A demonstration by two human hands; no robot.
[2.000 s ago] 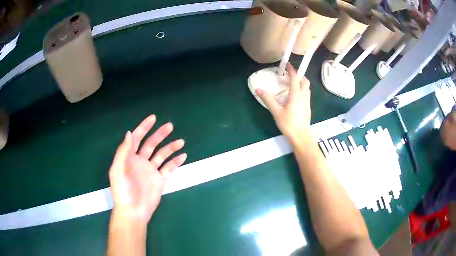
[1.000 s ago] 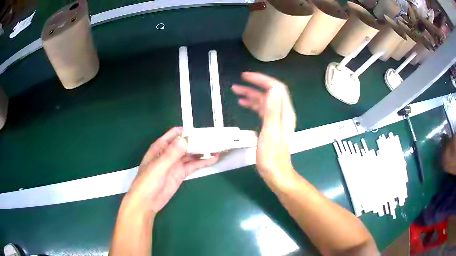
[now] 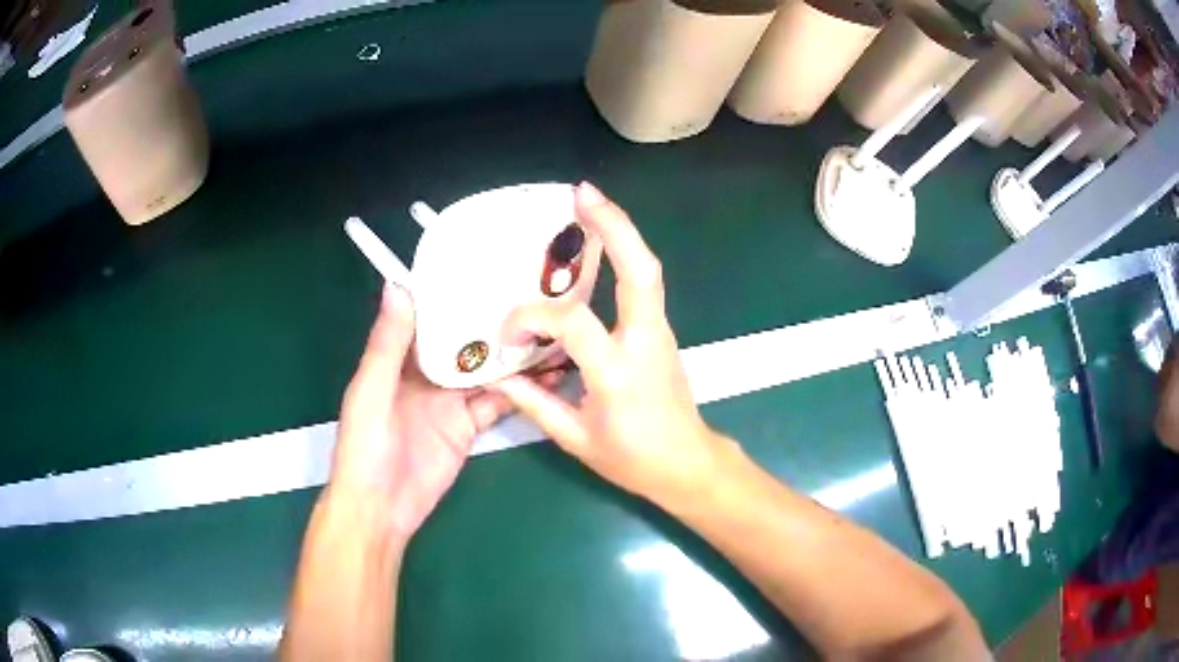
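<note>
A white rounded lid (image 3: 485, 259) is held tilted over the bench, its outer face towards me and its two white tubes pointing away to the upper left. The face shows a dark oval insert at its right and a copper-brown ring near its lower edge. My left hand (image 3: 411, 420) grips the lid from the left and below. My right hand (image 3: 634, 369) is on the lid's right side, a fingertip at the upper right edge and other fingers over the lower face, hiding part of it.
Open beige bodies (image 3: 672, 65) stand in a row at the back right. Two lids (image 3: 866, 207) stand prongs-up before them. A closed body (image 3: 140, 123) stands far left. White rods (image 3: 976, 453), a black tool (image 3: 1083, 369) and a grey upright (image 3: 1073, 226) are at right. A person's arm shows at the right edge.
The lid has been lifted off the bench, brought between my hands and turned so its outer face shows. My right hand has moved from beside the lid onto it.
</note>
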